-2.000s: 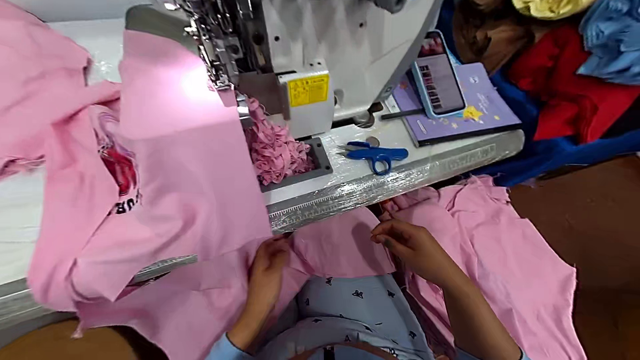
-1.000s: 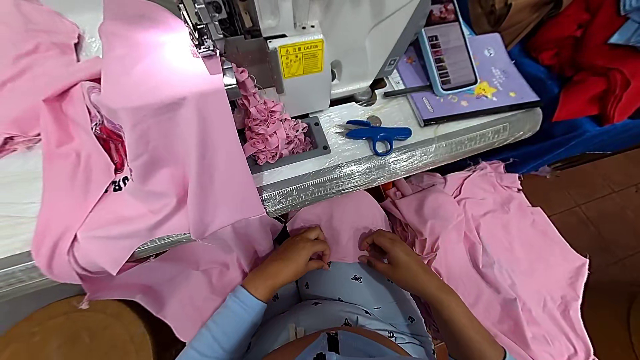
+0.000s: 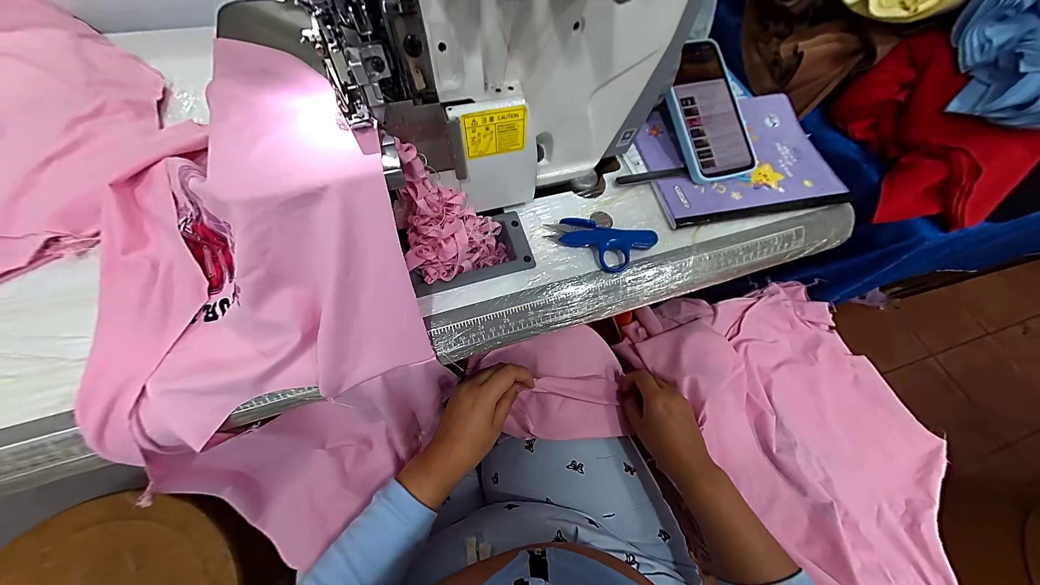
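A small pink fabric piece (image 3: 569, 406) lies over my lap, creased across its middle. My left hand (image 3: 487, 402) pinches its left part between thumb and fingers, and my right hand (image 3: 654, 410) grips its right edge. Left of my hands, a large pink garment piece with a printed picture (image 3: 268, 244) hangs over the table edge, its upper part under the lit head of an overlock sewing machine (image 3: 353, 77). More pink fabric (image 3: 796, 406) drapes down at my right.
Pink trimmings (image 3: 455, 236) fill a grey tray beside the machine. Blue thread snips (image 3: 605, 240) lie on the plastic-wrapped table. Behind them are a purple notebook (image 3: 780, 154) and a phone (image 3: 711, 114). Red cloth (image 3: 934, 138) is piled at the right, and a round brown stool (image 3: 122, 544) stands lower left.
The small pink piece lay smoother one second ago; now a fold runs across it between my hands. My hands have moved farther apart.
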